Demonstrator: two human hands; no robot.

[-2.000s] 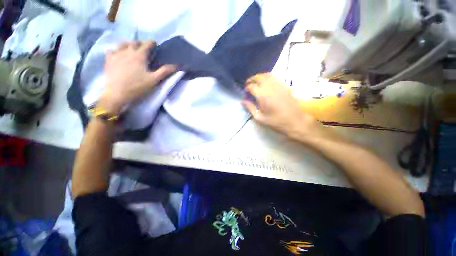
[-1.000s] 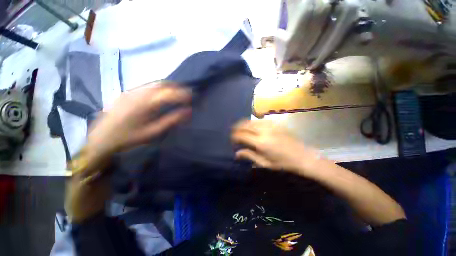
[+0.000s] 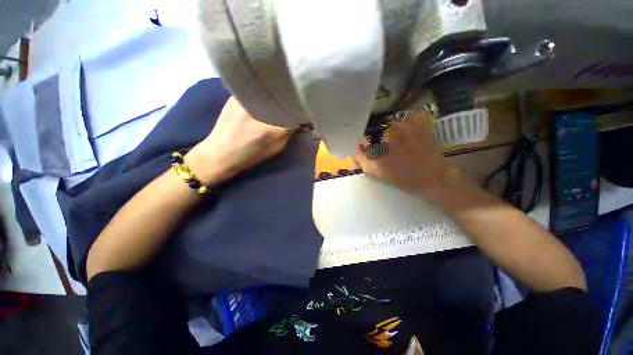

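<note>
A dark navy-grey garment panel (image 3: 257,215) lies over the table's left part and hangs over the front edge. My left hand (image 3: 243,142) rests on the panel's upper part, beside the sewing machine head (image 3: 330,62); its fingertips are partly hidden by the head, so its grip is unclear. My right hand (image 3: 409,152) is under the machine head, right of the panel, with its fingers partly hidden behind machine parts. The needle area is hidden. Light grey-blue panels (image 3: 132,80) lie at the upper left, one with a grey rectangle (image 3: 57,121).
Black-handled scissors (image 3: 515,177) lie right of my right hand, beside a dark smartphone (image 3: 575,173). A printed ruler (image 3: 395,239) runs along the table's front edge. Blue crates stand below the edge, at the left (image 3: 239,312) and right (image 3: 611,277).
The view has moved closer to the machine head. The dark panel now lies spread flatter, both hands have moved up to the head, and my right hand has moved under it.
</note>
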